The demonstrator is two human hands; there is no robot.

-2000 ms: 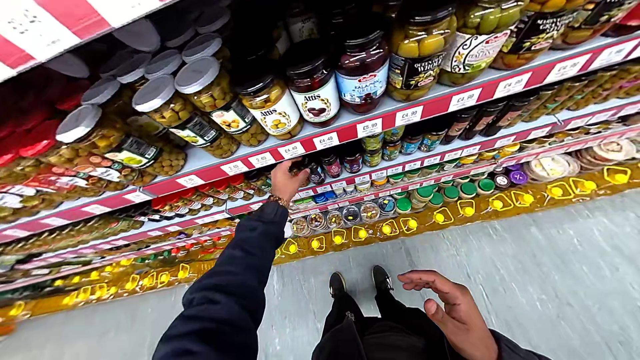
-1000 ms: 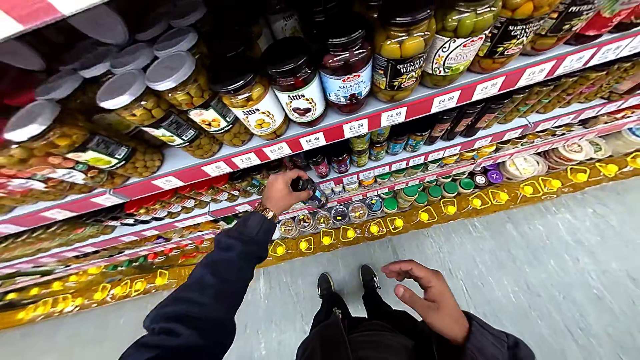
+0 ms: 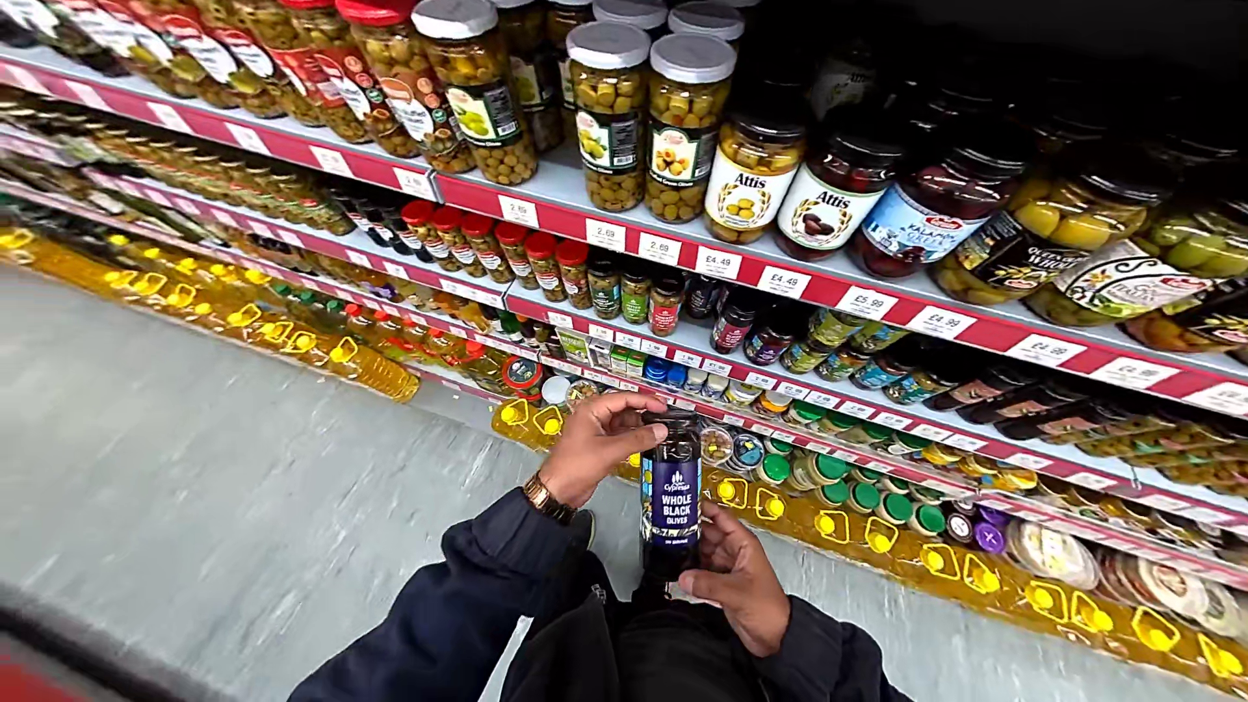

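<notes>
Between my two hands, in front of my body, stands a nearly upright glass jar of black olives (image 3: 671, 502) with a dark lid and a dark blue label. My left hand (image 3: 606, 439) grips it at the lid, thumb and fingers on either side of the top. The fingers and thumb of my right hand (image 3: 746, 577) hold the jar near its base. A metal wristwatch (image 3: 548, 497) is on my left wrist. Beyond the jar are the lower shelves, with small jars with red lids (image 3: 479, 236) and small dark-lidded jars (image 3: 666, 304).
An upper shelf edge (image 3: 585, 230) with price labels runs across the view, bearing large olive jars (image 3: 753, 175). Large bottles of yellow oil (image 3: 877, 546) with yellow caps line the floor along the shelving. Grey floor (image 3: 195, 439) lies at the left.
My left hand has brought the dark jar away from the lower shelf to in front of my body. My right hand, raised with nothing in it before, now holds the jar's lower part. The view has turned left.
</notes>
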